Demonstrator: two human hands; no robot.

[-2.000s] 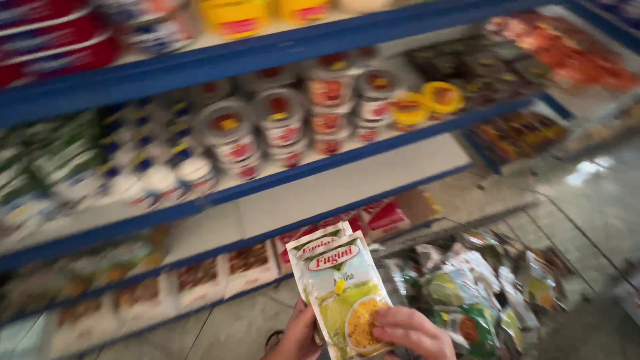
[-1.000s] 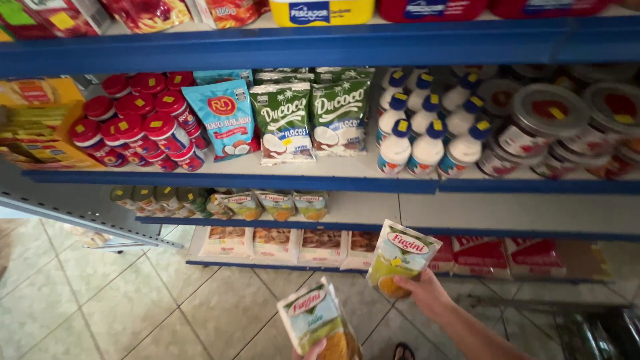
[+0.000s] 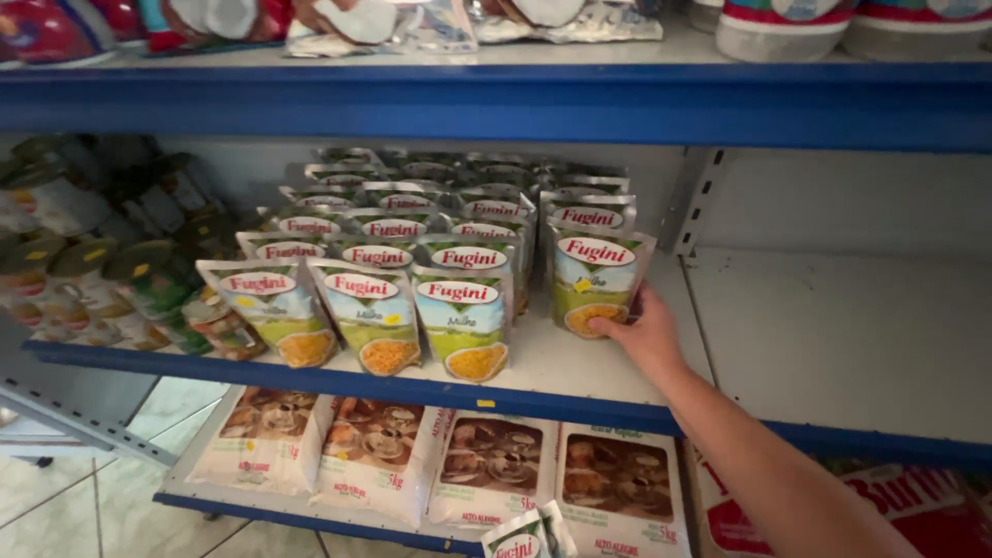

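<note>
My right hand [image 3: 647, 329] grips a Fugini corn pouch [image 3: 595, 279] by its lower right side, at the right end of rows of matching upright pouches on the middle shelf. Three front pouches, among them a Fugini pouch [image 3: 463, 325], stand to its left with a gap between. At the bottom edge the tops of more Fugini pouches [image 3: 518, 542] show; the hand under them is out of the frame, so my left hand is not in view.
Cans and jars [image 3: 143, 279] stand left of the pouches. The blue edge of the upper shelf [image 3: 496, 105] runs above, with coconut packets and bottles on it. Large 5 kg bags [image 3: 496, 465] lie on the bottom shelf, red packages [image 3: 907, 504] at lower right.
The view has moved in close to the middle shelf. My right hand, earlier holding a pouch out in front of the shelves, is now at the shelf with one.
</note>
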